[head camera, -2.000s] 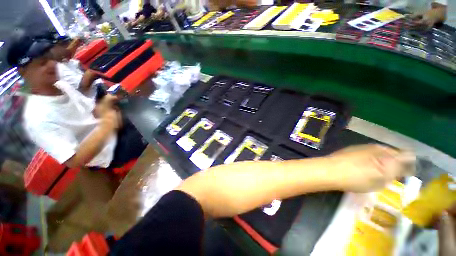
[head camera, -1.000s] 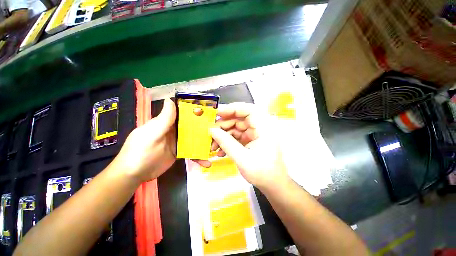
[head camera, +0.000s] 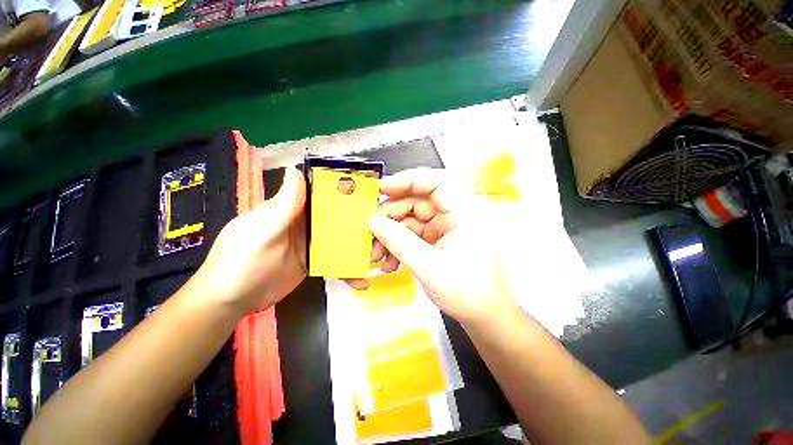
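A phone frame with a black rim is held upright in front of me. A yellow adhesive film with a round hole near its top covers most of it. My left hand grips the frame from its left edge. My right hand has its thumb on the film's right edge and its fingers curled at the frame's right side. Liner sheets with yellow pieces lie below the hands.
A black foam tray with frames in pockets and a red-orange edge is at left. White sheets with a yellow clump lie right. A carton, round fan grille and black phone-like device are farther right. A green divider runs behind.
Two seconds ago an arm reached across the tray; since one second ago both hands hold the frame. The film now lies straighter over the frame, and the hands have barely moved.
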